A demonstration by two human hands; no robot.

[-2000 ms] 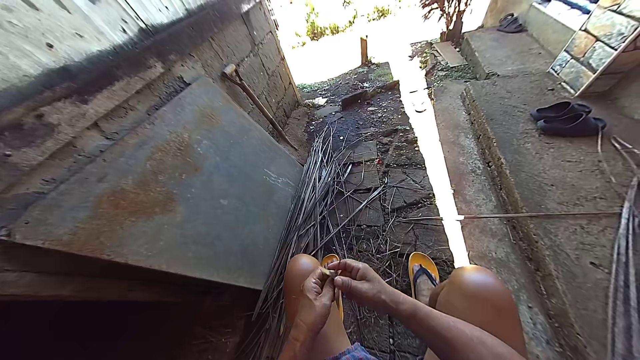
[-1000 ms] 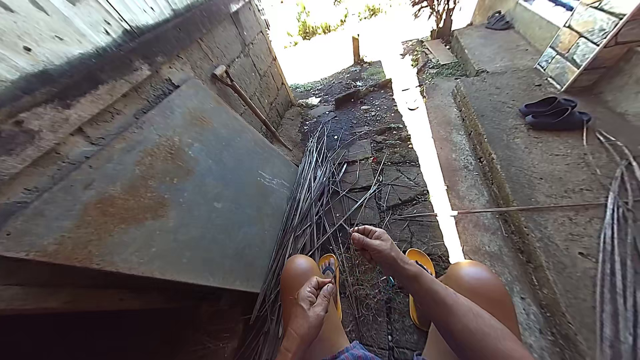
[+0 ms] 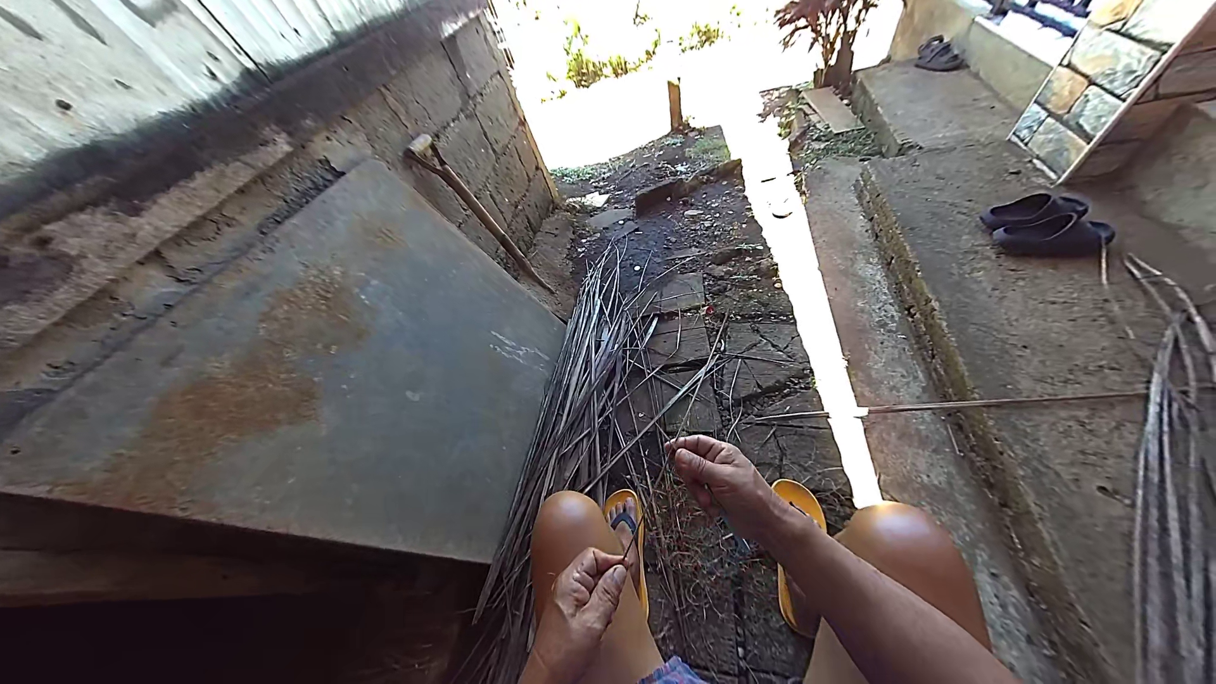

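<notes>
My left hand [image 3: 587, 600], over my left knee, pinches a thin dark strip [image 3: 635, 540] between thumb and forefinger. My right hand [image 3: 724, 480] is farther forward and to the right, its fingers closed above the paving. Something thin and bluish shows under its palm; whether the fingers hold it, or another strip, cannot be told. Beyond and to the left of both hands, a pile of long dry leaf ribs or sticks [image 3: 594, 380] lies along the ground. Yellow flip-flops [image 3: 798, 496] are on my feet.
A rusty metal sheet [image 3: 408, 380] leans at left, with a wooden-handled tool [image 3: 480, 214] against the block wall [image 3: 475, 90]. At right, dark clogs [image 3: 1045, 228] and more dry strips [image 3: 1173, 494] lie on the concrete ledge [image 3: 1007, 313].
My hands were together two seconds ago and are now apart. The right has moved forward and right; the left is lower, over the knee.
</notes>
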